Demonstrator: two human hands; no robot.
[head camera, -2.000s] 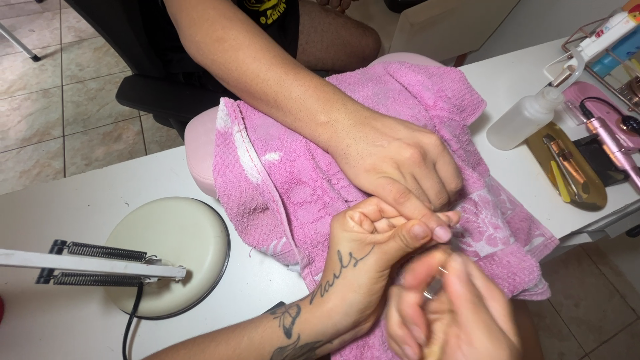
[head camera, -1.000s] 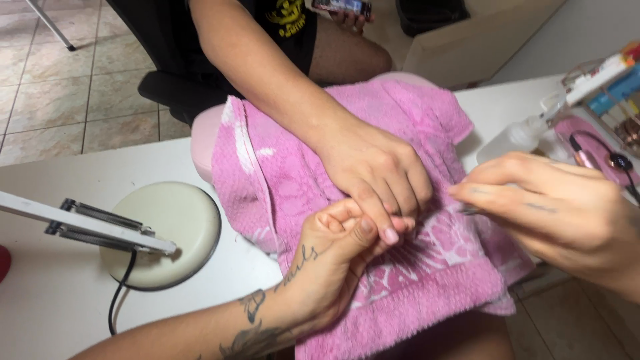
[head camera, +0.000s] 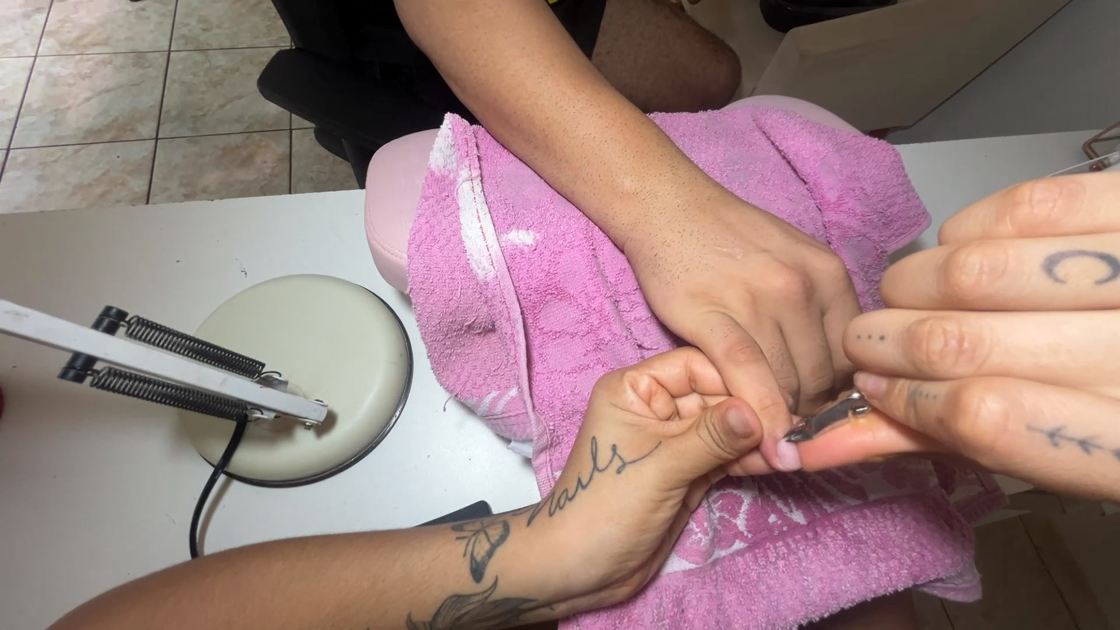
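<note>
My left hand (head camera: 656, 437) grips one finger of the other person's hand (head camera: 752, 289), thumb on top near the fingertip. My right hand (head camera: 989, 350) comes in from the right edge, closed on a metal cuticle nipper (head camera: 827, 418). The nipper's tip touches or nearly touches the skin beside that finger's nail; its handles are mostly hidden in my palm. The person's forearm and hand rest on a pink and white terry towel (head camera: 577, 271), which is draped over a pink padded armrest (head camera: 391, 206).
A lamp's round base (head camera: 302, 376) with a white spring arm (head camera: 175, 363) and black cable stands on the white table (head camera: 70, 455) at left. A dark object (head camera: 459, 514) lies partly under my left forearm. Behind are a black chair (head camera: 341, 96) and a tiled floor.
My right hand, away to the right of the held finger one second ago, has come back with the nipper to its nail. My left hand keeps its hold. The view has moved closer.
</note>
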